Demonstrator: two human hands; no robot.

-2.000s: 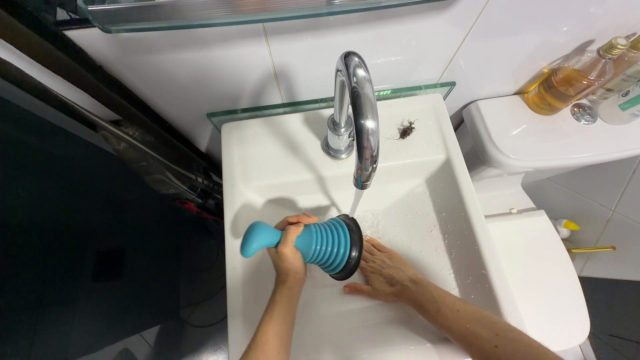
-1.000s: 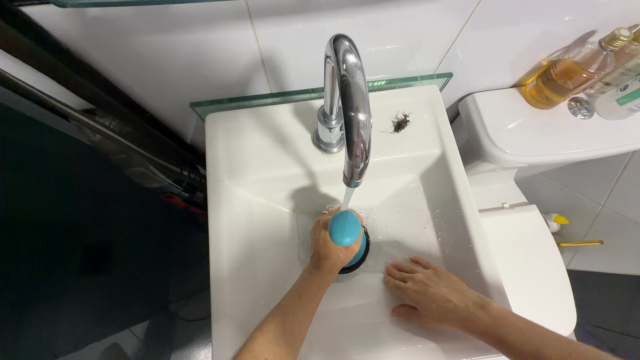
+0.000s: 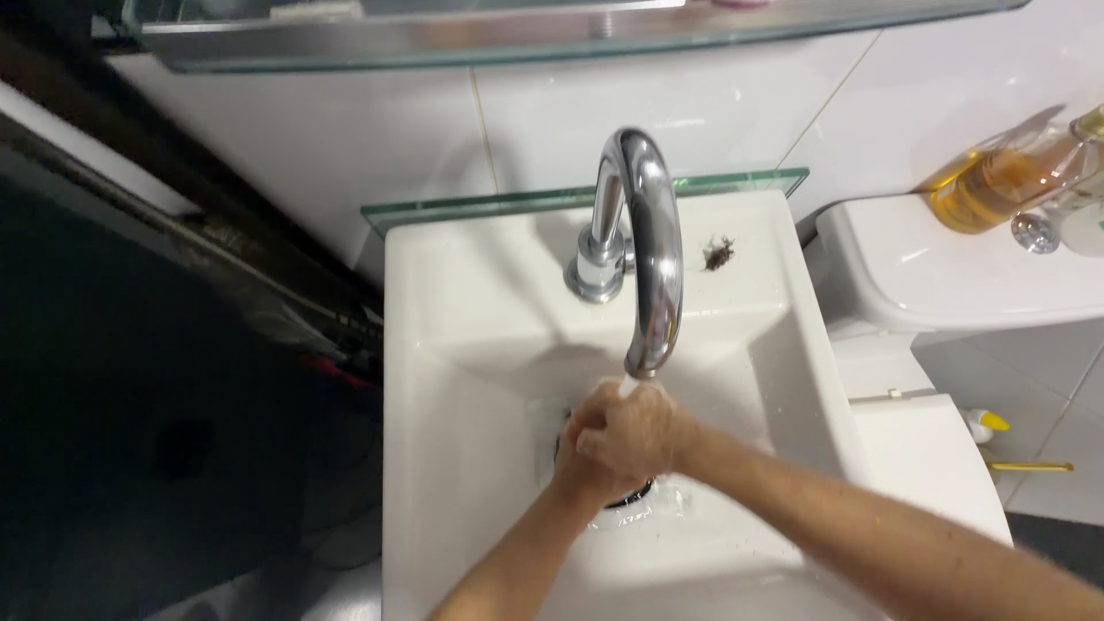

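Note:
Both my hands are together over the basin of the white sink [image 3: 448, 414], right under the chrome faucet [image 3: 657, 250], with water running onto them. My left hand [image 3: 586, 448] is wrapped around the top of the plunger, whose blue handle is hidden by the hands. My right hand [image 3: 642, 431] lies over the left one, its fingers closed around it. Below them, part of the plunger's black rubber rim [image 3: 632, 498] shows against the basin floor, with some water around it. A dark clump of hair or debris [image 3: 718, 253] lies on the sink ledge, right of the faucet base.
A glass shelf [image 3: 535, 52] juts out above the sink. On the right, the toilet tank [image 3: 949, 276] carries an amber bottle [image 3: 983, 194] and a clear one. Beside the toilet stands a white bottle with a yellow tip [image 3: 983, 424]. A dark panel is on the left.
The plunger, tilted in my left hand two seconds ago, came upright onto the basin floor. My right hand has left the basin and joined the left on the handle.

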